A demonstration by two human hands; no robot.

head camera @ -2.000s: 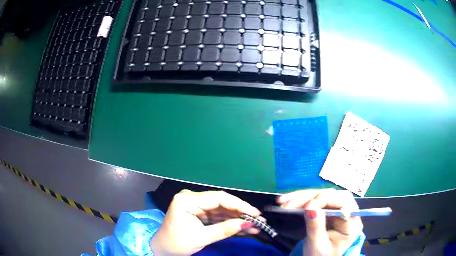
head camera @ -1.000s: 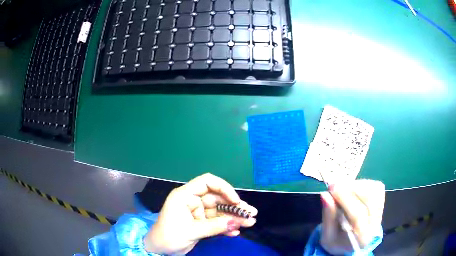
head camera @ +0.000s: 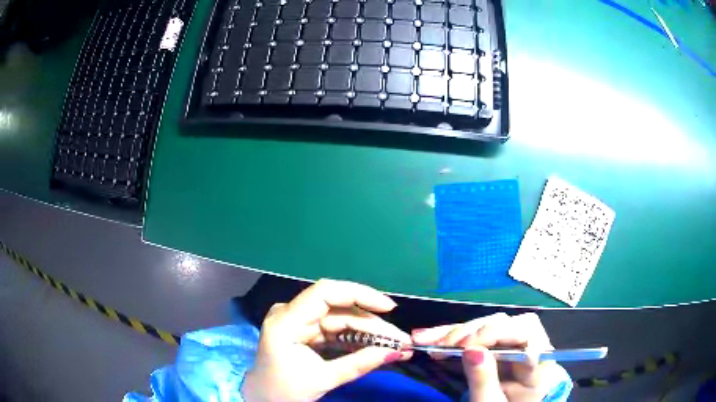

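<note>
My left hand (head camera: 314, 341) holds a small dark ridged component (head camera: 365, 339) with silvery repeating rings between thumb and fingers, below the bench's front edge. My right hand (head camera: 498, 353) holds slim tweezers (head camera: 569, 355) nearly level, with their tips at the right end of the component. Whether the tips hold a tiny piece is too small to tell. The blue sheet (head camera: 479, 235) lies flat on the green bench near its front edge. The white sheet (head camera: 564, 242) with dense black marks lies tilted just right of it.
A large black blister tray (head camera: 345, 124) lies ahead on the green bench top (head camera: 298, 188). A second black tray (head camera: 106, 102) with a white label (head camera: 171, 34) is at the left. A thin pale tool (head camera: 664, 27) lies far right, by a blue line. Yellow-black floor tape (head camera: 110, 312) shows below.
My right hand has moved left from the white sheet's lower edge to the component, bringing the tweezer tips against its right end. The camera view has shifted, so the trays and sheets appear farther right.
</note>
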